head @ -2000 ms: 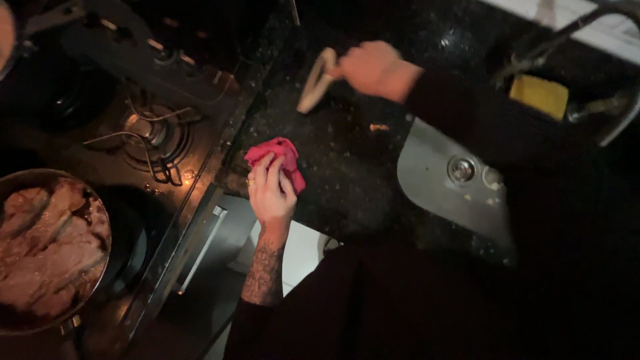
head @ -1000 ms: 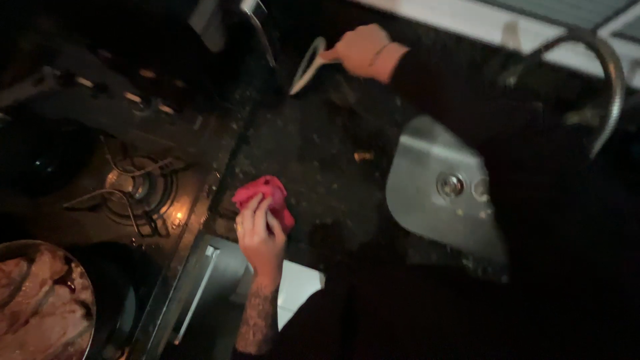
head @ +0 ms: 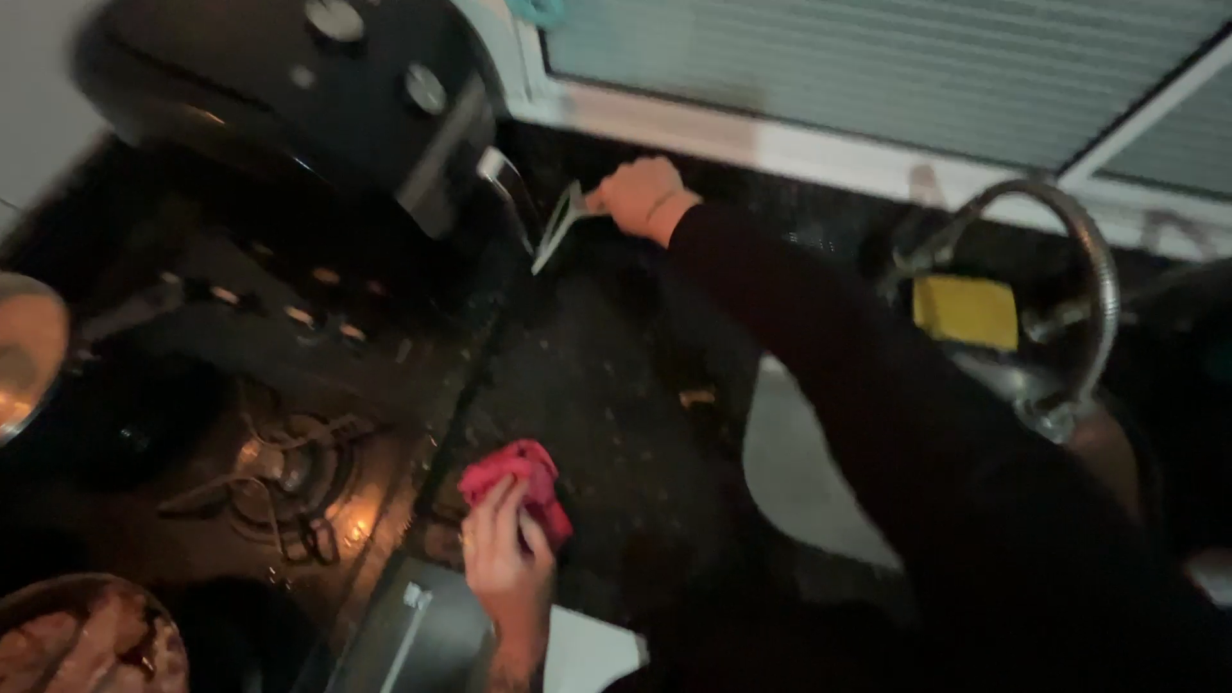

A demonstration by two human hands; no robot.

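Note:
My right hand [head: 647, 197] grips the handle of a small light-coloured squeegee [head: 558, 228] at the back of the dark countertop [head: 616, 385], close to the black air fryer. The squeegee's blade is tilted; whether it touches the counter is hard to tell. Near the front edge, my left hand [head: 507, 553] lies with its fingers on a crumpled pink cloth [head: 525, 481], beside the stove's edge. Crumbs and wet specks are scattered over the counter between the hands, with a small orange-brown scrap [head: 697, 397] near the sink.
At the left is a gas stove with a burner [head: 284, 467] and a pan of meat [head: 91, 640]. A black air fryer [head: 289, 96] stands behind it. On the right are a steel sink [head: 808, 472], a curved faucet [head: 1102, 279] and a yellow sponge [head: 965, 312]. A window frame [head: 731, 135] runs behind.
My right hand has moved with the squeegee toward the back of the counter. My left hand stays at the pink cloth. The view has shifted toward the window.

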